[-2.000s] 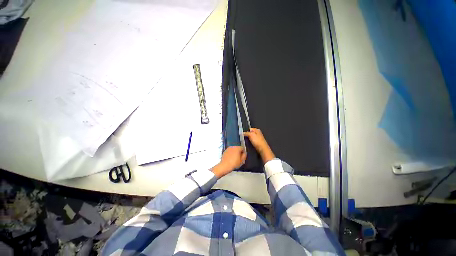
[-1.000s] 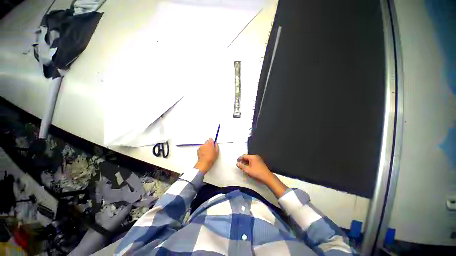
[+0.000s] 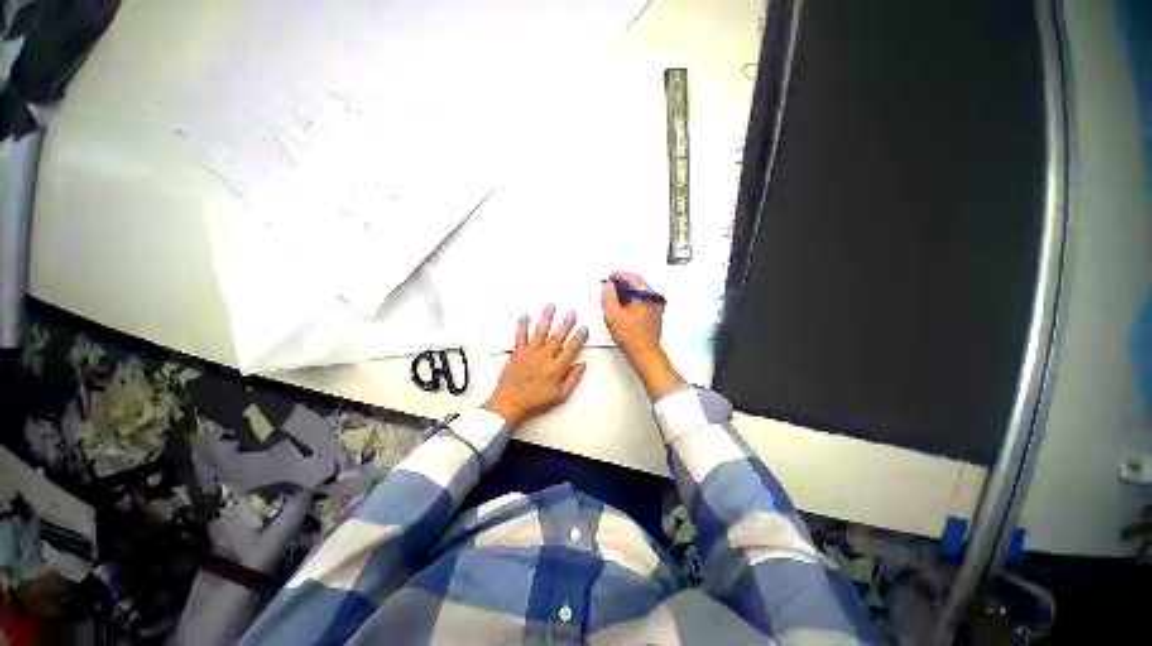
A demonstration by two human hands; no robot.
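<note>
My right hand (image 3: 632,316) holds a short blue pen (image 3: 642,295) over white paper (image 3: 543,252), its tip pointing up and left. My left hand (image 3: 541,372) lies flat with fingers spread at the paper's near edge, holding nothing. A speckled greenish-grey bar (image 3: 678,164) lies on the white sheet, beyond my right hand. The dark cloth (image 3: 884,240) lies to the right, with a thin pale strip (image 3: 772,139) along its left side.
Black-handled scissors (image 3: 440,371) lie at the near table edge, left of my left hand. Loose pattern paper (image 3: 341,164) covers the left. A metal guide rail (image 3: 1051,240) runs along the cloth's right side, with blue clamps (image 3: 955,535) at its near end. Scraps (image 3: 253,442) litter the floor.
My hands have left the thin strip, which stays on the cloth. The pen has gone from the table into my right hand. My left hand has flattened on the paper. The view has shifted left.
</note>
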